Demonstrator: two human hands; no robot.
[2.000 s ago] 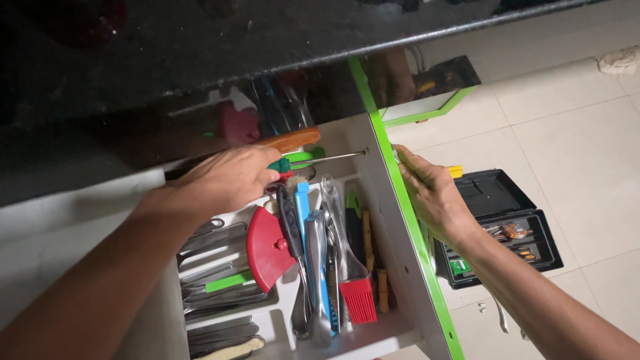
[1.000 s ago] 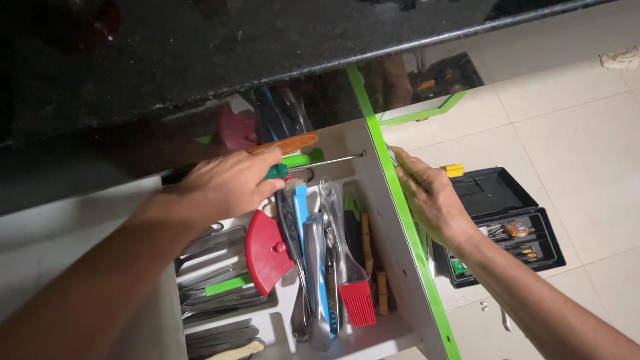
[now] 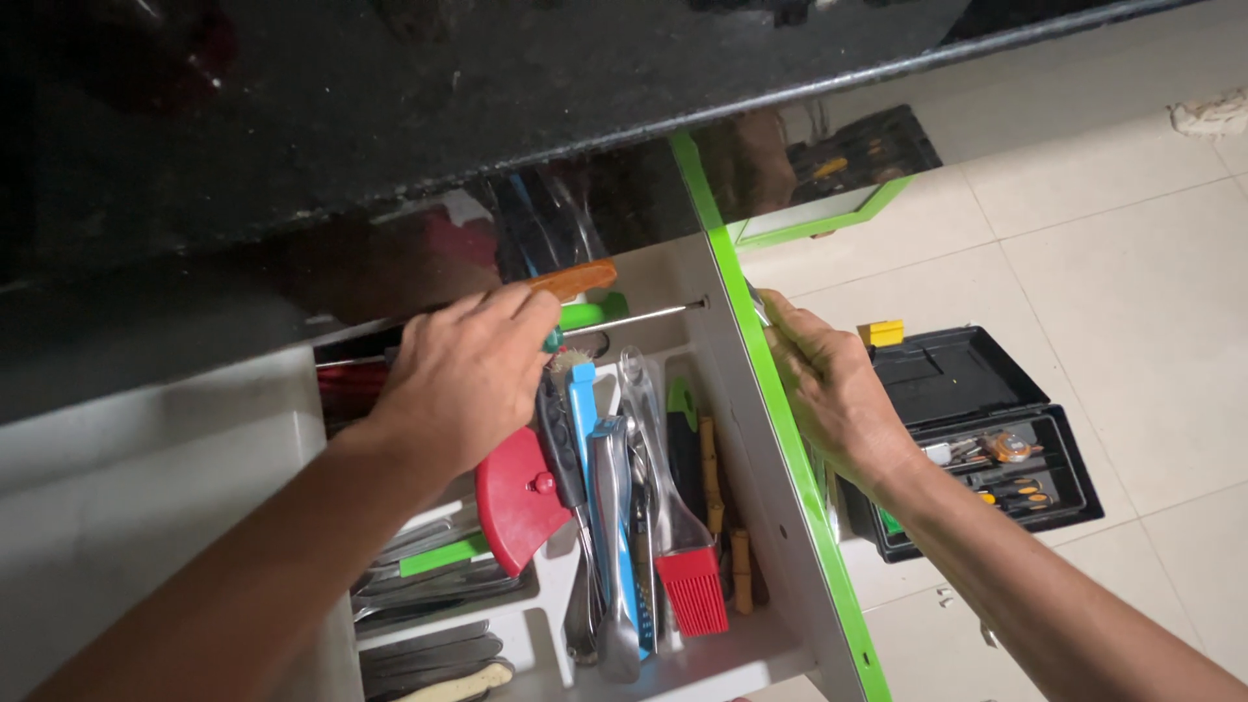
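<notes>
My left hand [image 3: 473,375] is closed around the green handle of a screwdriver [image 3: 639,318], whose long metal shaft reaches right to a screw hole in the inner face of the drawer front [image 3: 770,409]. On the outer side of that green-edged front, my right hand [image 3: 829,380] holds a metal piece, probably a drawer handle [image 3: 757,300], against it; the fingers partly hide it. Below my left hand the open drawer holds a cutlery tray [image 3: 556,575], a red fan-shaped utensil [image 3: 522,502], metal tongs [image 3: 614,546] and a red basting brush [image 3: 692,590].
A black granite countertop [image 3: 341,107] overhangs the drawer. On the tiled floor at right lies an open black toolbox [image 3: 1072,458] with a yellow latch, a tape measure and several yellow-black screwdrivers. Small metal parts [image 3: 987,634] lie on the tiles below it.
Both hands stay at nearly the same places, with the screwdriver still reaching to the same spot on the drawer front. My left hand's grip on the handle has turned slightly.
</notes>
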